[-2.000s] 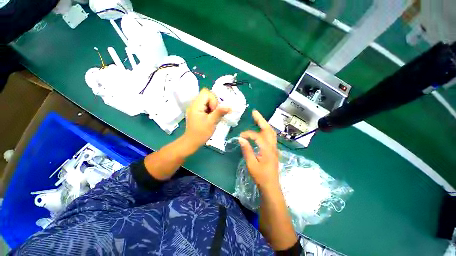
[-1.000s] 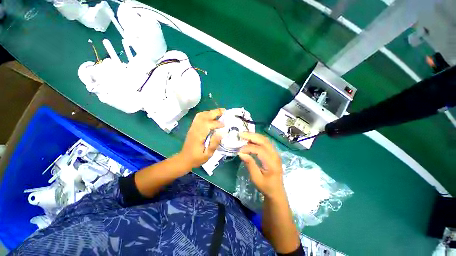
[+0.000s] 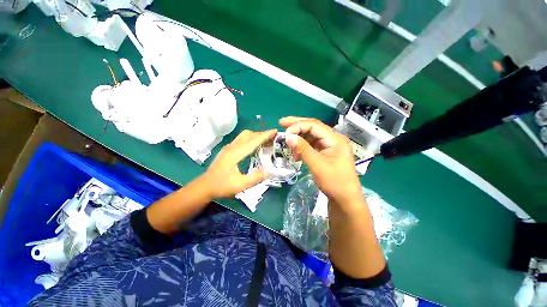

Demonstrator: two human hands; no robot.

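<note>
A white housing body [image 3: 277, 168] stands on the bench in front of me, its round head facing up and its flat foot pointing toward me. My left hand [image 3: 235, 166] holds the left side of the round head, thumb at the near side. My right hand [image 3: 324, 157] is at the head's far right rim, thumb and index finger pinched together there. Whether they hold a thin ring or the rim itself is too small to tell. Dark wires show inside the head, partly hidden by the fingers.
More white housings [image 3: 207, 114] with wires lie to the left. A clear poly bag [image 3: 390, 222] lies right of the work. The screw feeder [image 3: 381, 108] and black screwdriver [image 3: 462, 117] are at the right. A blue bin [image 3: 36, 198] with white parts is at lower left, beside a cardboard box [image 3: 23, 129].
The housing has come nearer to me and its head now faces up. My hands, above it before, are now on it. My right hand has moved up to the far rim.
</note>
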